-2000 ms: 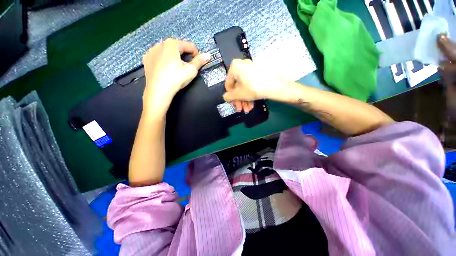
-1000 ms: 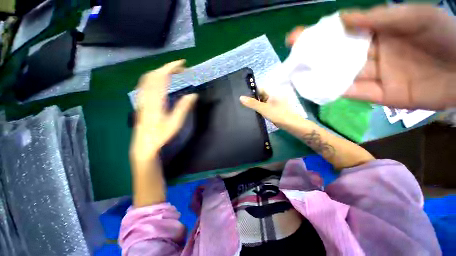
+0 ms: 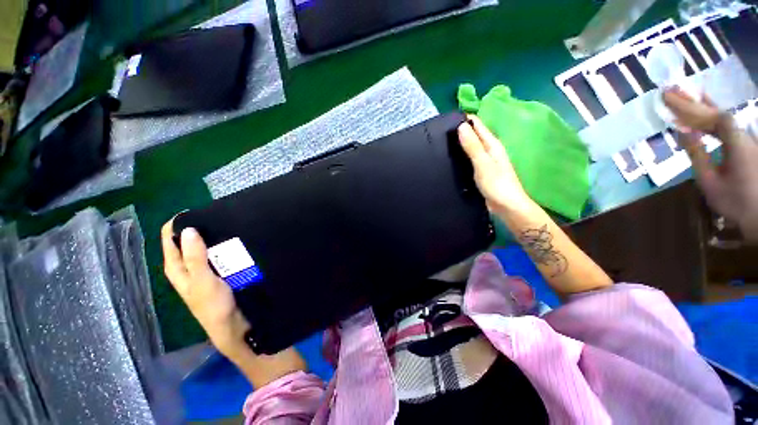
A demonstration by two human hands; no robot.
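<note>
The black panel unit (image 3: 349, 224) is held by its two short ends in front of me, over the front edge of the green worktop. Its sections lie together with no gap showing. A white-and-blue product label (image 3: 234, 262) is near its left end, and a handle shows on its far long edge. My left hand (image 3: 199, 282) grips the left end, thumb on top. My right hand (image 3: 492, 166) grips the right end. A silvery bubble bag (image 3: 332, 133) lies behind and partly under the unit. The green cloth (image 3: 544, 153) lies just right of my right hand.
A stack of bubble bags (image 3: 75, 307) stands at the left. Other black units (image 3: 187, 70) lie on bubble bags along the far side. White slotted sheets (image 3: 615, 83) lie at the right, with another person's hand (image 3: 715, 133) over them. A brown carton (image 3: 648, 245) is below the bench at right.
The unit's end section, pulled out two seconds ago, is now closed in. Both hands have moved to the unit's ends. The other person's hand with white material has drawn back right.
</note>
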